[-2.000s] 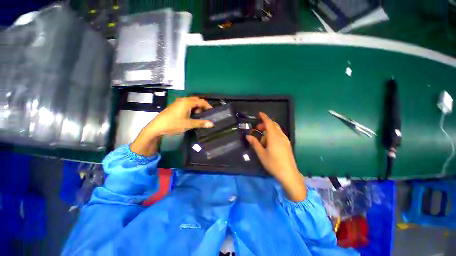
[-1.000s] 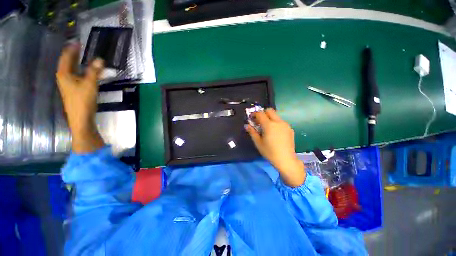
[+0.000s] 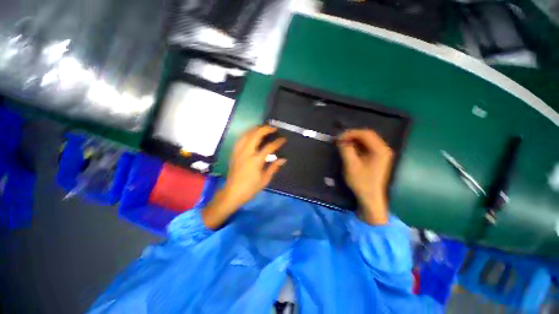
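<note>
The black work tray (image 3: 306, 178) lies in front of me, with a thin silvery strip (image 3: 300, 130) across it and small white pieces inside. My left hand (image 3: 248, 165) is over the tray's left side, fingers apart, beside a small white piece (image 3: 270, 158). It appears to hold nothing. My right hand (image 3: 371, 168) is over the tray's right part, its thumb and fingertips together near the strip's right end. Blur hides whether a small part is between them.
A black housing with a white panel (image 3: 191, 119) lies left of the tray. Blister trays (image 3: 67, 61) stand far left, bubble bags (image 3: 205, 24) behind. Tweezers (image 3: 463, 172) and a black screwdriver (image 3: 505, 175) lie right. A blue bin with red contents (image 3: 178, 187) is below the bench.
My left hand set the black panel on the bubble bags and has returned empty to the tray. The silvery module earlier at my right fingertips no longer shows clearly. The view has turned.
</note>
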